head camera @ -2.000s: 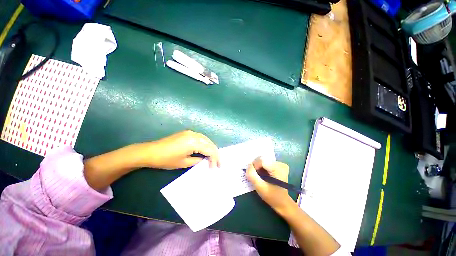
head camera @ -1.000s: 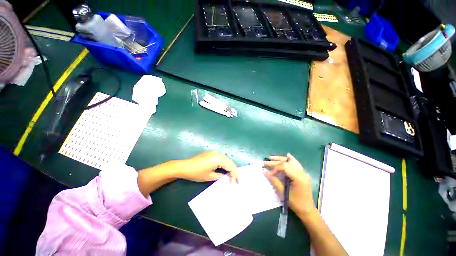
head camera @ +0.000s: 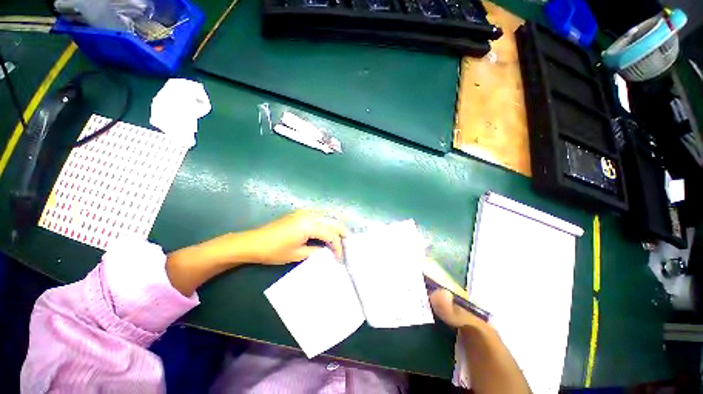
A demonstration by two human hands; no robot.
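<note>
Two white paper slips lie side by side near the bench's front edge, a plain left one (head camera: pixel 316 304) and a right one (head camera: pixel 389 273) with faint marks. My left hand (head camera: pixel 301 237) pinches their upper edges where they meet, its fingertips partly curled out of sight. My right hand (head camera: pixel 451 306) is just right of the right slip, slightly blurred, closed around a dark pen (head camera: pixel 469 305) that slants down to the right. The large white notepad (head camera: pixel 523 296) lies right of my right hand, beneath the pen's lower end.
A sheet of red marks (head camera: pixel 116 185), white crumpled tissue (head camera: pixel 179 108) and black scanner-like tool (head camera: pixel 35 146) are at left. White-handled nippers (head camera: pixel 307 132) lie mid-bench. Beyond are a blue bin (head camera: pixel 135 46), green mat (head camera: pixel 362 85), wooden board (head camera: pixel 493 115) and black foam tray (head camera: pixel 570 131).
The head view has shifted. The right slip has turned and shows more fully. My right hand has moved from its top to its right side, and the pen has swung from near upright to slanted.
</note>
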